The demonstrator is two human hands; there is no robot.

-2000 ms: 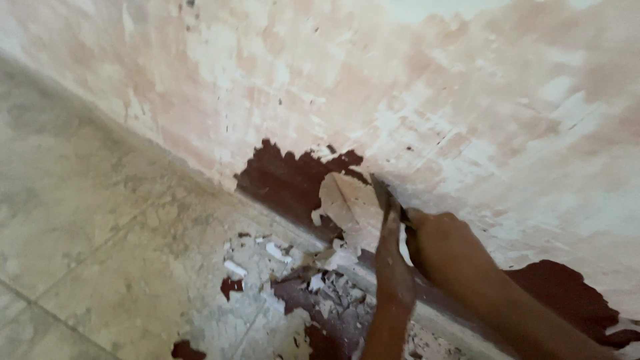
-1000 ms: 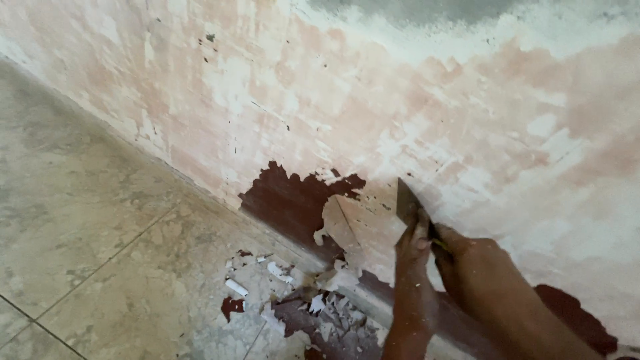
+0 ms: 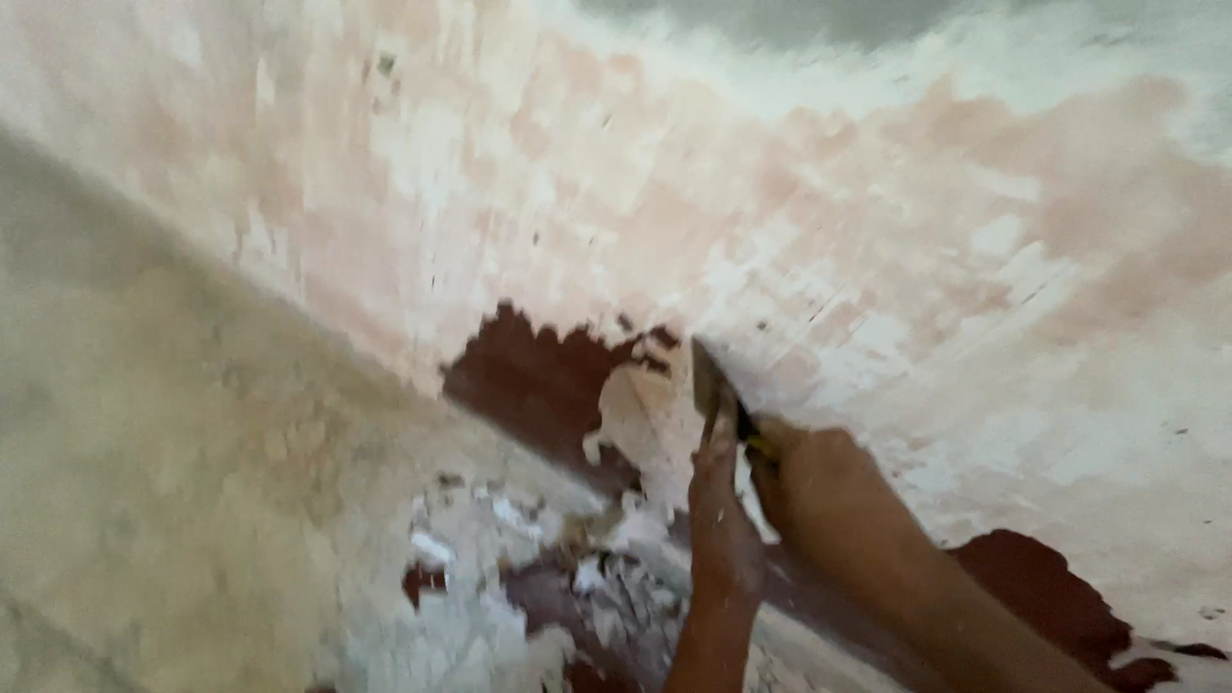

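My right hand (image 3: pixel 813 476) is closed around the dark and yellow handle of a scraper (image 3: pixel 712 380), whose metal blade lies against the wall (image 3: pixel 847 260). My left hand (image 3: pixel 722 520) reaches up beside it, its fingertips pressed on the blade near the handle. The wall has patchy pink and white old coating. Left of the blade is a jagged dark red exposed patch (image 3: pixel 539 371), bordered by a partly loosened pale flap of coating (image 3: pixel 635 414). A second dark red patch (image 3: pixel 1039 597) shows to the right of my right forearm.
Peeled flakes (image 3: pixel 616 587) in white and dark red lie heaped on the floor below the wall. A stone-look tiled floor (image 3: pixel 192 481) spreads at the left. The wall meets it along a slanting edge. Higher up, the wall turns white and grey.
From two seconds to one second ago, the scraper and both hands moved up and right, off the loosened flap. The blade still lies right of it. The view has shifted and is blurrier.
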